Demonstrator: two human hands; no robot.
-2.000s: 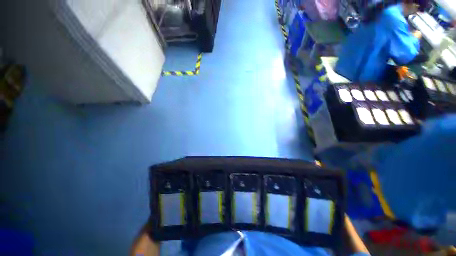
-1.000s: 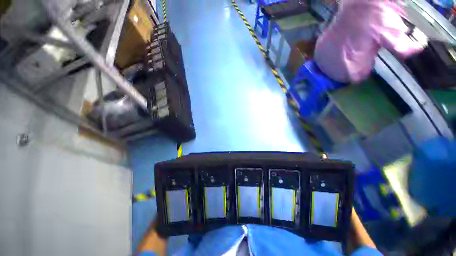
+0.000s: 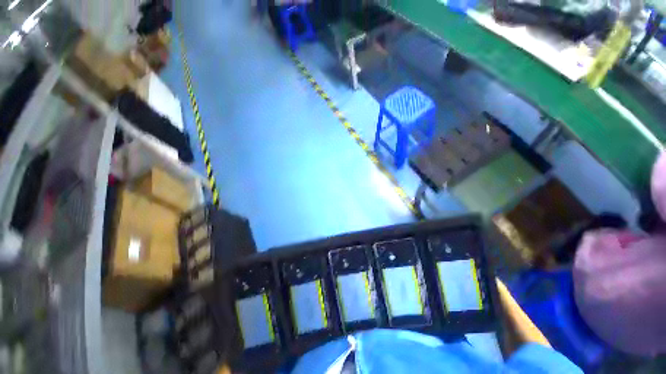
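A long black phone tray [image 3: 365, 245] is held in front of my body at the bottom of the view, its right end a little higher. Its row of several pockets holds smartphones [image 3: 403, 287] with pale screens and yellow edges. My right hand [image 3: 520, 318] grips the tray's right end; the fingers are hidden behind it. My left hand [image 3: 225, 369] shows only as a sliver at the bottom edge by the tray's left end; its fingers are hidden.
Stacked trays [image 3: 232, 237] and cardboard boxes [image 3: 135, 245] stand by shelving at left. A blue stool [image 3: 407, 109], a low table with a brown divided tray [image 3: 464, 153] and a green bench [image 3: 511, 62] are at right. A person in pink [image 3: 621, 274] is close at right. Yellow-black tape [image 3: 337, 111] borders the blue aisle.
The view has moved forward along the aisle. The white cabinet has left the view, and the person in pink is now nearer at the right edge. The tray is still held and now tilts sideways.
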